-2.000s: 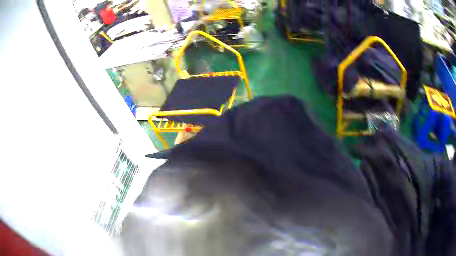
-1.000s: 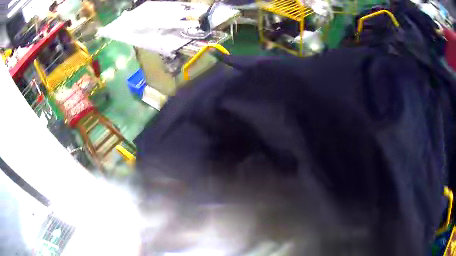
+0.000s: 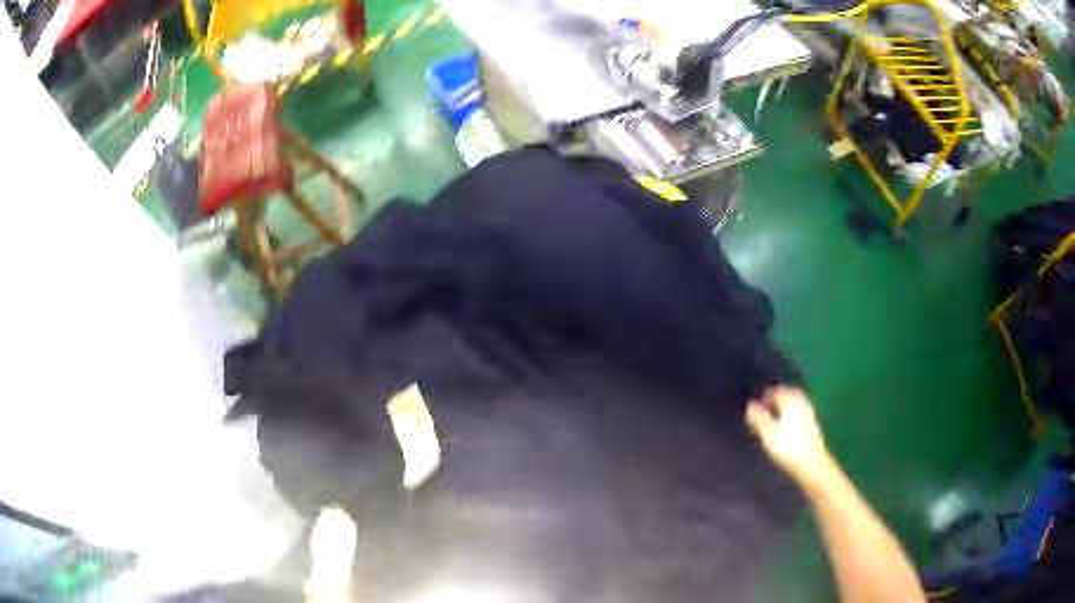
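A large dark navy coat bundle fills the middle of the view and hides what lies below it. A pale strip lies on the dark cloth, and another pale patch shows lower left. My right hand is at the bundle's right edge, with its fingers closed on the dark cloth. My left hand cannot be seen. The lower part of the picture is blurred and washed out.
A white-topped pressing table with an iron stands ahead. A blue crate and a red-topped stool are ahead left. A yellow rack stands ahead right on the green floor. White glare covers the left.
The view has turned and moved closer to the pressing table, which now stands nearer. My right hand has come into view at the cloth's edge. Pale strips now show on the bundle.
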